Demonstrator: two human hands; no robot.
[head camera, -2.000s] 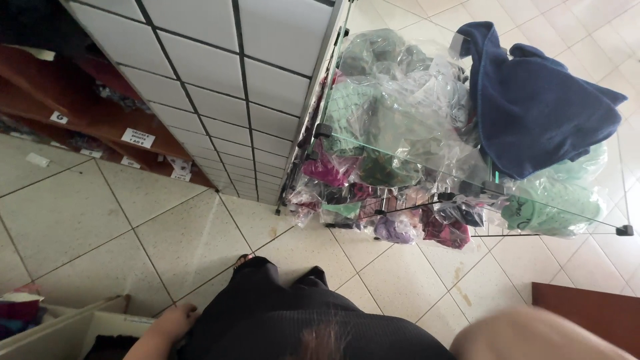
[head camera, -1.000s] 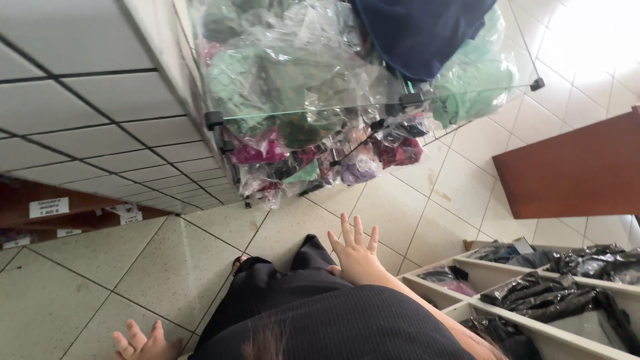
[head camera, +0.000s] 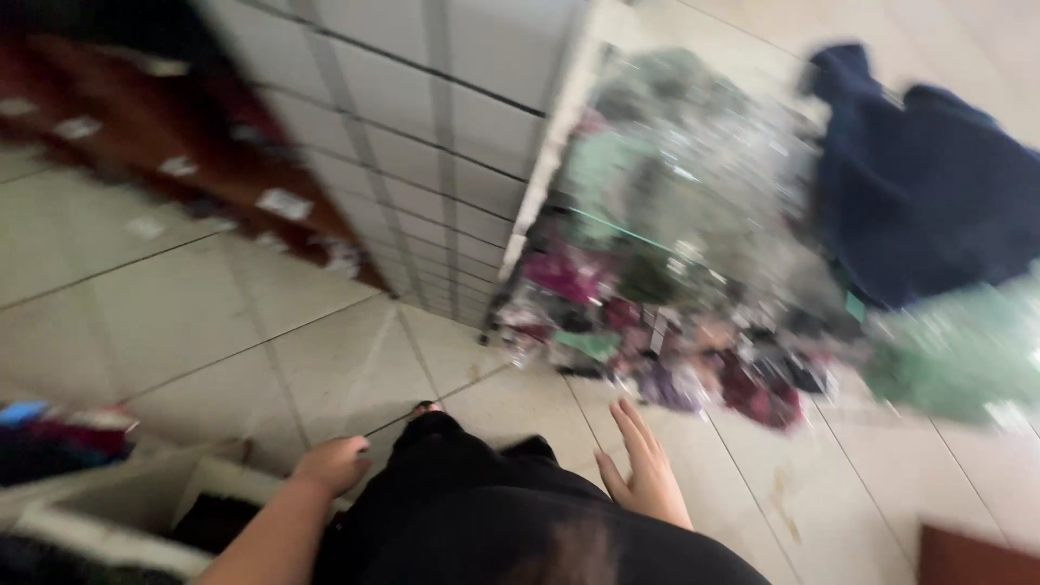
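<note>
My left hand (head camera: 331, 465) hangs low beside my black clothing, above the floor and near a white compartmented bin; its fingers look loosely bent, and whether it is closed is unclear. My right hand (head camera: 643, 467) is raised with thumb and fingers apart, holding nothing. Beyond it stands a glass-panelled rack heaped with garments in clear plastic bags (head camera: 691, 187), in green, magenta, purple and dark red. A navy blue cloth (head camera: 926, 179) lies over the right part of the heap. The view is blurred.
A white tiled pillar (head camera: 439, 122) rises left of the rack. Reddish-brown shelves (head camera: 195, 154) with white labels stand farther left. The white bin (head camera: 154, 496) holding dark and coloured cloth is at the lower left. A brown wooden panel (head camera: 975, 556) shows at the lower right.
The view has swung back toward the left shelves and bin. My left hand, spread one second ago, now has its fingers bent. My right hand remains raised and empty.
</note>
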